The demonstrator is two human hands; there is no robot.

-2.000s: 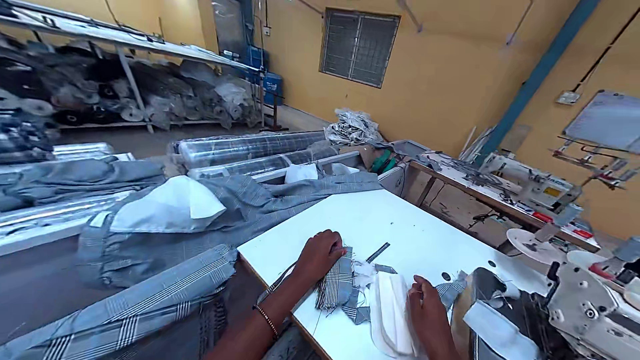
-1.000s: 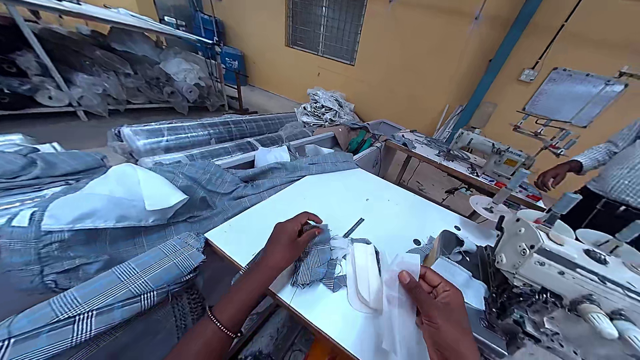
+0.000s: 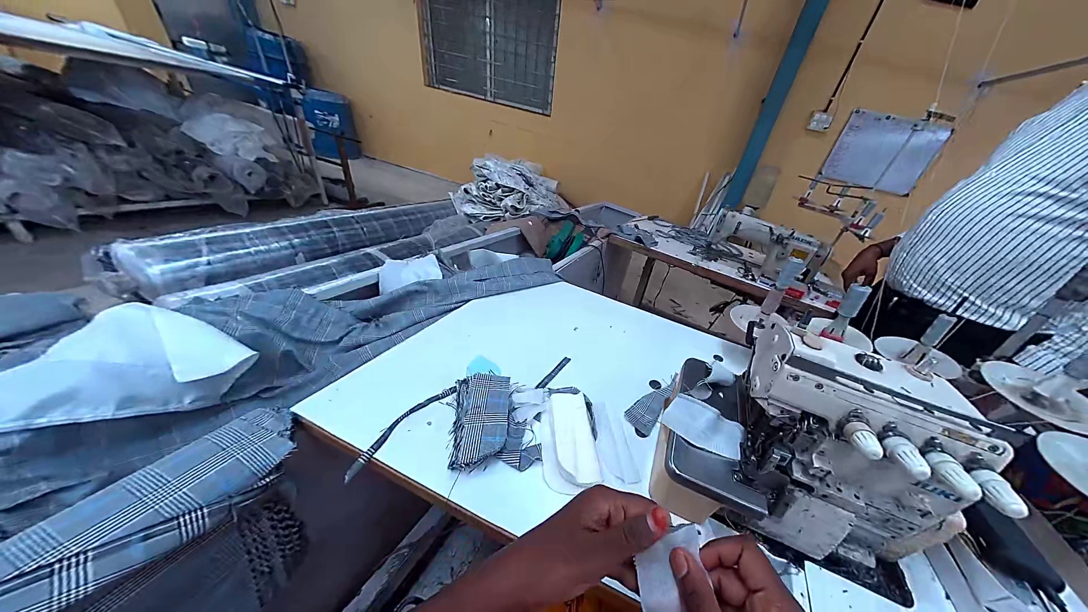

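Near the bottom of the head view, my left hand (image 3: 595, 540) and my right hand (image 3: 722, 569) pinch a small white fabric piece (image 3: 659, 571) between thumbs and fingers. Beyond them on the white table (image 3: 518, 331) lie a stack of checked grey fabric pieces (image 3: 483, 416), a folded white cloth piece (image 3: 574, 438) and a thin white piece (image 3: 616, 446). A dark fabric strip (image 3: 399, 422) reaches over the table edge. To the right stands an overlock sewing machine (image 3: 858, 425), with a pale fabric piece (image 3: 704, 427) on its plate.
Checked cloth (image 3: 153, 501) is heaped left of the table, with plastic-wrapped fabric rolls (image 3: 289, 246) behind. Another sewing machine (image 3: 769, 242) stands at the back right. A person in a striped shirt (image 3: 1003, 204) is beside it. Thread cones (image 3: 846, 314) stand behind the overlock machine.
My left hand has left the checked pieces and now holds the white piece together with my right hand, nearer to me. The person at the right has come further into view. The view has shifted.
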